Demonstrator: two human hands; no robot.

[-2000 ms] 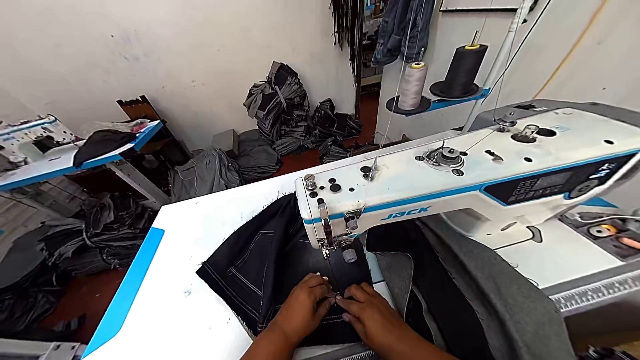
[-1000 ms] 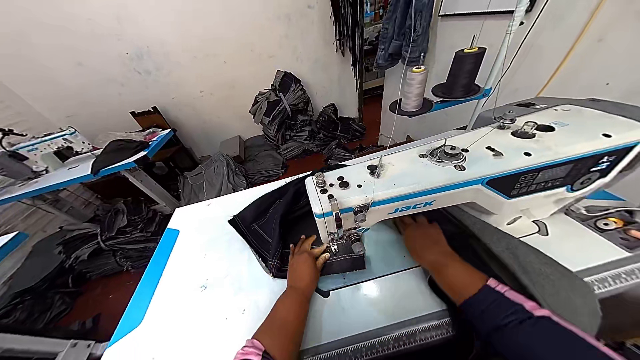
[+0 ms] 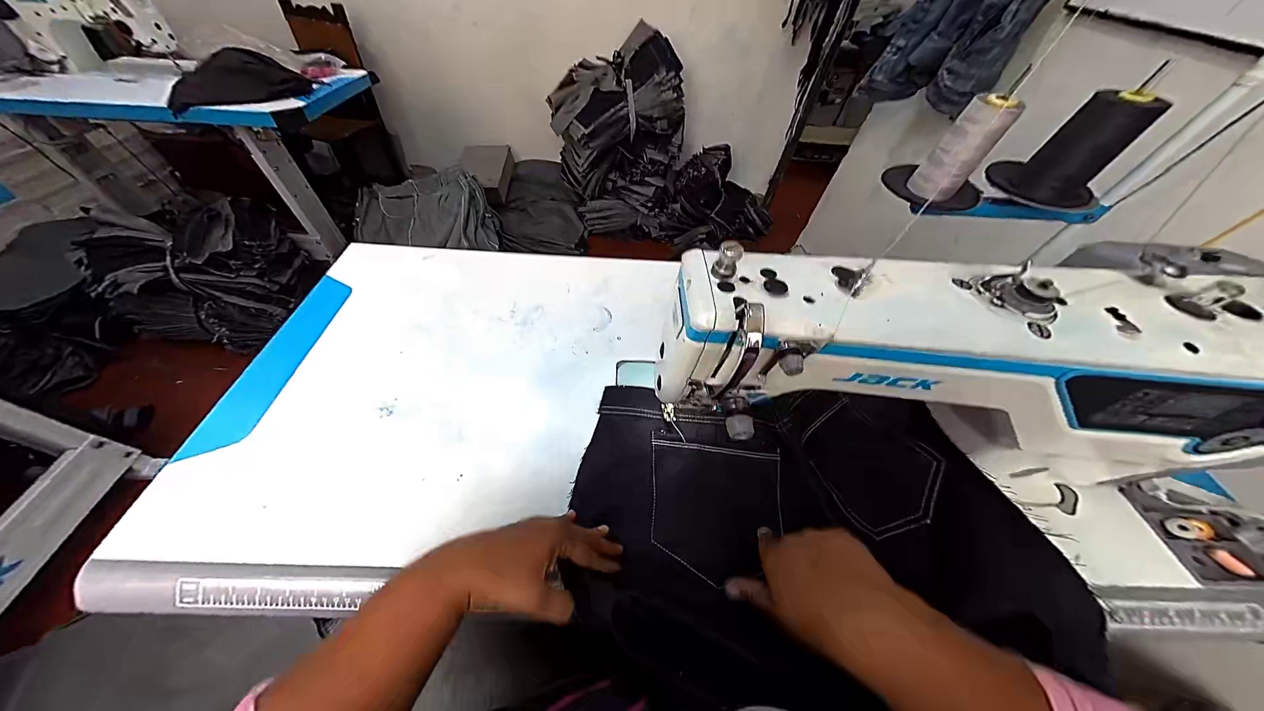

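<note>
Dark denim trousers [image 3: 711, 494] with light-stitched back pockets lie flat, their waist edge under the presser foot [image 3: 671, 410] of a white and blue Jack sewing machine [image 3: 889, 326]. On the garment's left edge rests my left hand [image 3: 528, 573], slightly blurred, fingers spread against the cloth. My right hand [image 3: 805, 578] lies on the denim beside the lower right of the nearer pocket, its thumb and fingertips touching the cloth; whether it pinches any is not clear. The rest of the garment drops over the table's front edge towards me.
The white sewing table [image 3: 425, 395] reaches left, a ruler strip [image 3: 286, 592] along its front. Thread cones [image 3: 963, 148] stand behind the machine. A tray of small items [image 3: 1200, 533] sits at right. Bundles of dark cloth [image 3: 632, 128] lie on the floor beyond, near another table [image 3: 197, 89].
Both hands have come back towards the table's front edge. The denim now lies spread with its pockets showing, where a second ago it was bunched beside the needle. The view has shifted.
</note>
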